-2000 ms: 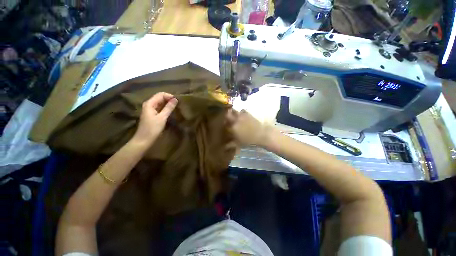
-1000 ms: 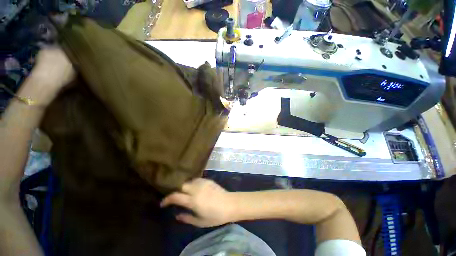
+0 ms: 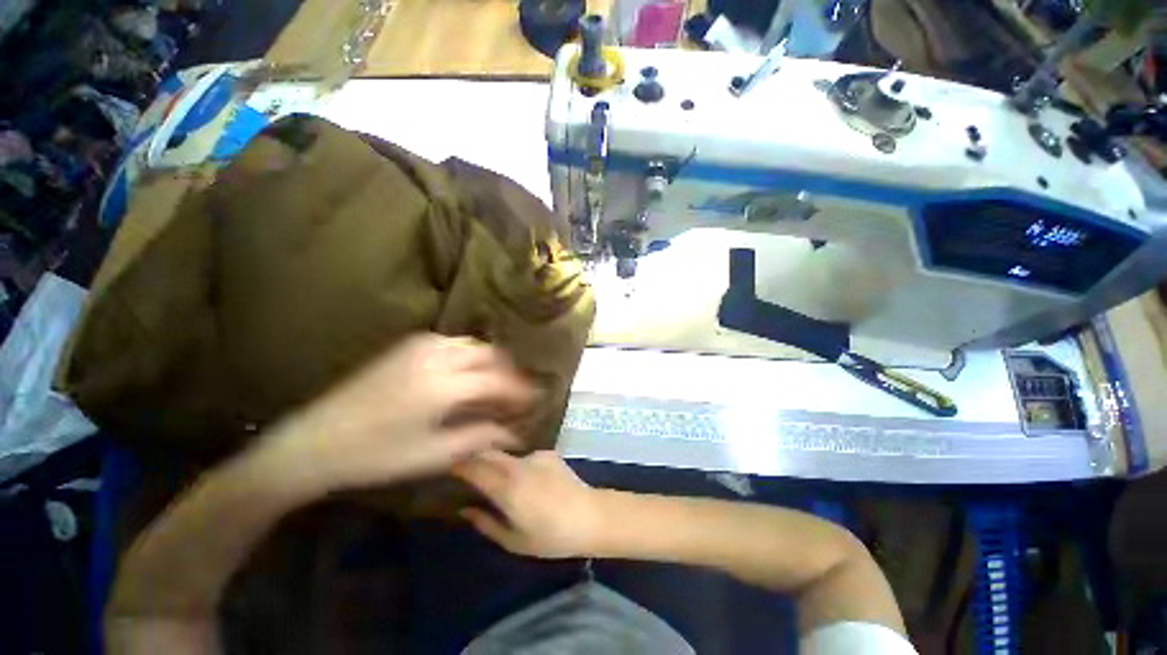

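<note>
An olive-brown garment (image 3: 320, 256) lies bunched on the left of the white sewing machine (image 3: 768, 166). Its right edge reaches the lit needle area (image 3: 591, 262); whether the presser foot is down on it cannot be told. My left hand (image 3: 435, 403) is blurred and lies over the garment's front part; its grip is unclear. My right hand (image 3: 538, 502) is just below and to the right of it, at the garment's front edge, with thumb and fingertips closed on the cloth.
Black strips (image 3: 783, 320) and a yellow-and-black tool (image 3: 902, 384) lie right of the needle. A ruled strip (image 3: 793, 435) runs along the table's front edge. A black roll (image 3: 550, 23) is behind. Blue plastic (image 3: 996, 576) shows below right, white plastic (image 3: 45, 371) at left.
The garment, lifted and swung at left a second ago, now lies bunched on the table. My left hand has come from the far left to beside my right hand, which stays near the front.
</note>
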